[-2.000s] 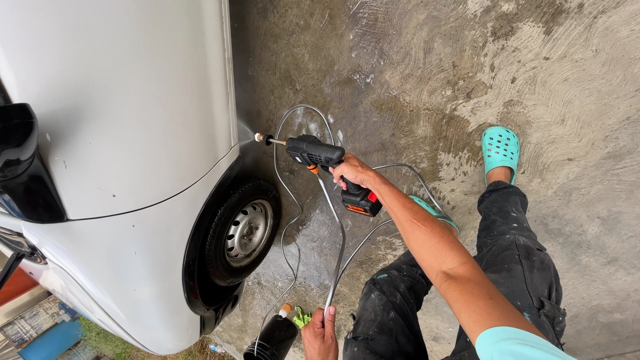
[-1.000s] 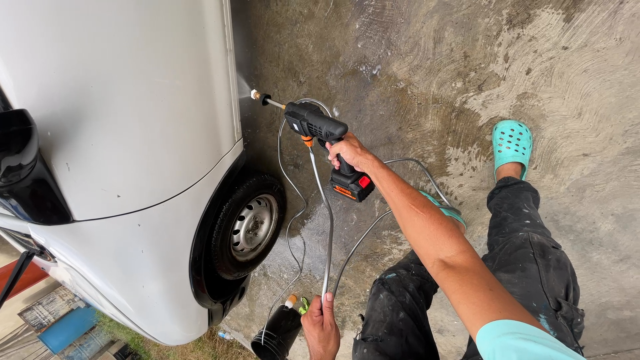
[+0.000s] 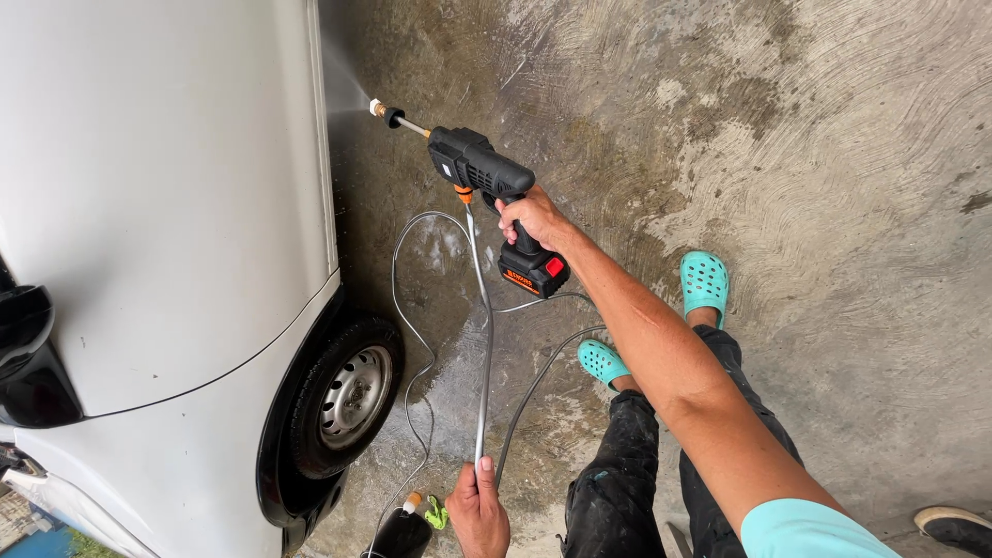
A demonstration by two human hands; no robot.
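Observation:
My right hand [image 3: 531,219] grips the pistol handle of a black cordless pressure washer gun [image 3: 480,163] with a battery at its base. Its brass-coloured nozzle [image 3: 380,108] points at the lower edge of a white vehicle [image 3: 178,194], and a fan of water sprays from it. A grey hose [image 3: 482,310] runs down from the gun's orange connector [image 3: 463,194]. Near the bottom edge, my left hand [image 3: 479,511] is closed around this hose, thumb uppermost.
The vehicle's wheel [image 3: 353,399] and black side mirror [image 3: 31,356] are at left. Hose loops lie on wet concrete [image 3: 573,139]. Near my left hand are a black container [image 3: 403,535] and a green item [image 3: 436,513]. Turquoise clogs [image 3: 705,287] are on my feet; a dark shoe [image 3: 957,528] shows at lower right.
My right hand has moved the spraying gun along the vehicle's lower edge, away from the wheel. My left hand still holds the hose. Both clogs now show clear of my arm.

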